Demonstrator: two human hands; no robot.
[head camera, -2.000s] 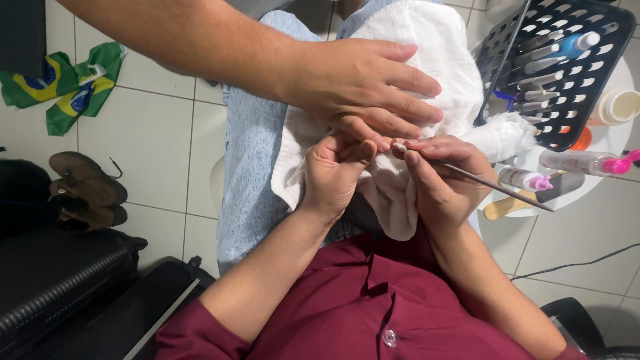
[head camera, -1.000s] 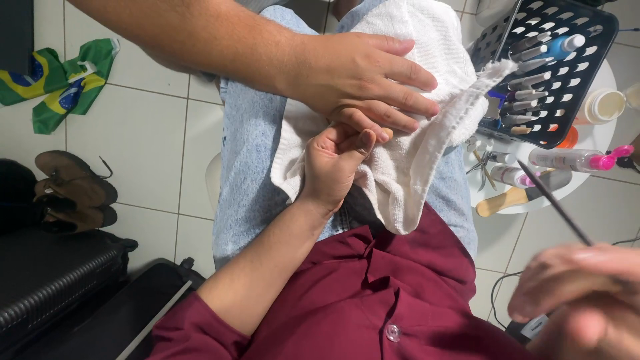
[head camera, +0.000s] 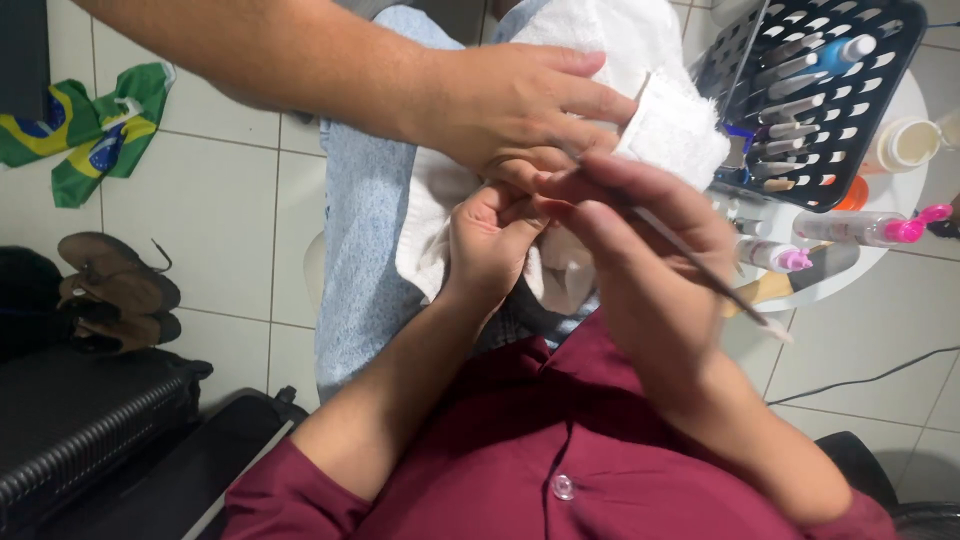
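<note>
My left hand (head camera: 491, 236) pinches a fingertip of another person's hand (head camera: 517, 105), which lies palm down on a white towel (head camera: 664, 131) over denim-covered legs. In my right hand (head camera: 652, 262), somewhat blurred, is a thin dark rod-shaped tool (head camera: 705, 270) with a whitish far end. Its near end lies among my right fingers, close to the other person's fingertips, and cannot be made out clearly.
At the right, a round white table (head camera: 862, 281) holds a black perforated basket (head camera: 862, 150) of slim tools and a blue bottle, a clear bottle with a pink cap (head camera: 855, 227), an open jar (head camera: 909, 142) and a wooden-handled brush or file (head camera: 765, 291). A black case (head camera: 90, 420) stands lower left.
My right hand went from the other person's fingers out to the lower right, and is back beside them with the tool. A towel edge seen raised at the right a second ago now lies lower.
</note>
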